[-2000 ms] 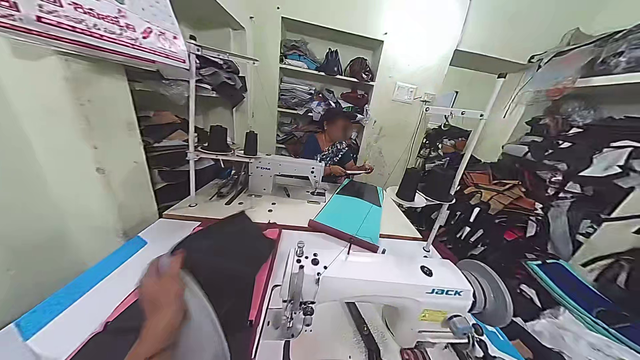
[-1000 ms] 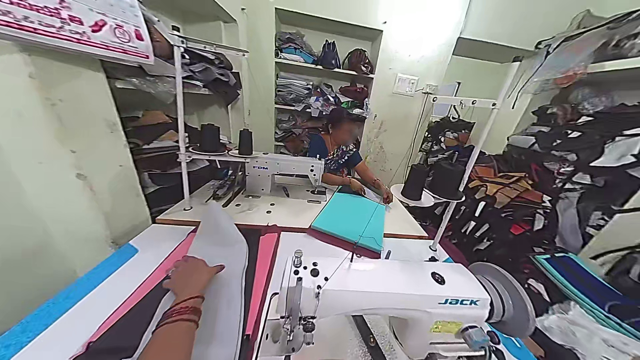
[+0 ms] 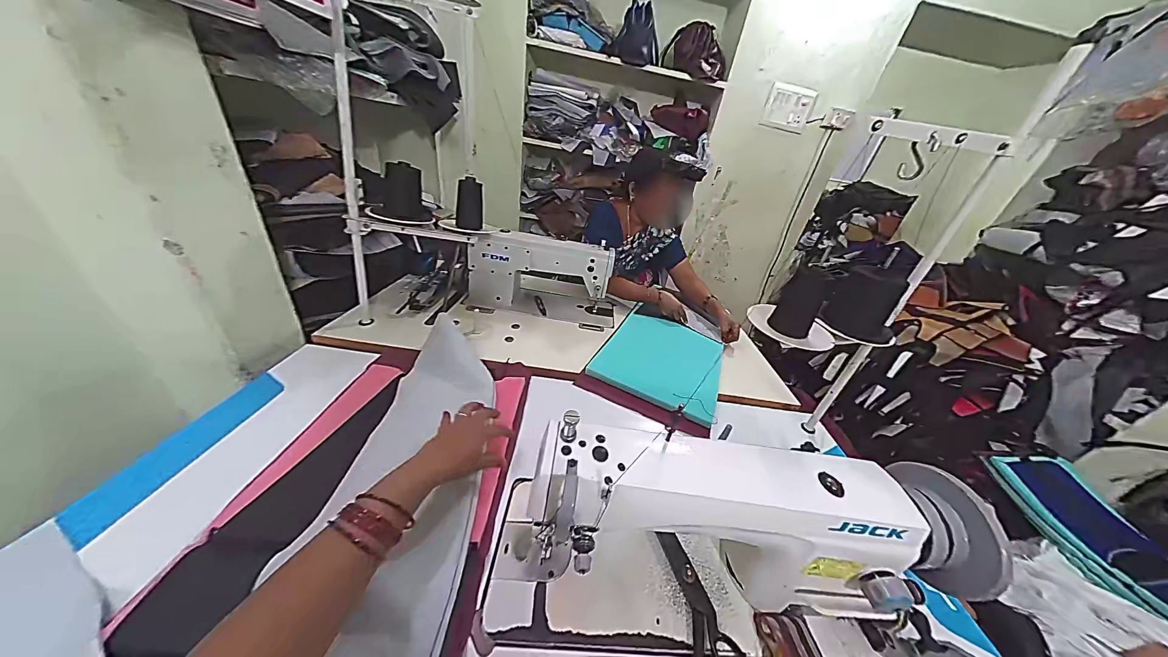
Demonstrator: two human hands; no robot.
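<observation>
My left hand (image 3: 467, 444), with bangles on the wrist, lies with fingers spread on a pale grey fabric piece (image 3: 415, 511). Beneath that piece are black fabric (image 3: 265, 529) and pink fabric (image 3: 310, 438). Right beside them stands a white Jack sewing machine (image 3: 748, 511), its needle end toward my hand. Black-handled scissors (image 3: 689, 584) rest on the machine bed below its arm. My right hand is not in view. At the lower left corner shows the edge of another pale grey piece (image 3: 46, 593).
Across the table a co-worker bends over a turquoise padded piece (image 3: 662, 360) beside an FDM sewing machine (image 3: 538, 274). Black thread cones (image 3: 798, 306) stand on a rack at right. Fabric scraps (image 3: 967, 338) are heaped at the right wall. Shelves (image 3: 630, 64) hold folded fabric and bags.
Two seconds ago my blurred left hand was beside the grey piece, with black fabric showing; now the grey piece lies over the black under my hand. The co-worker's hands have reached onto the turquoise piece.
</observation>
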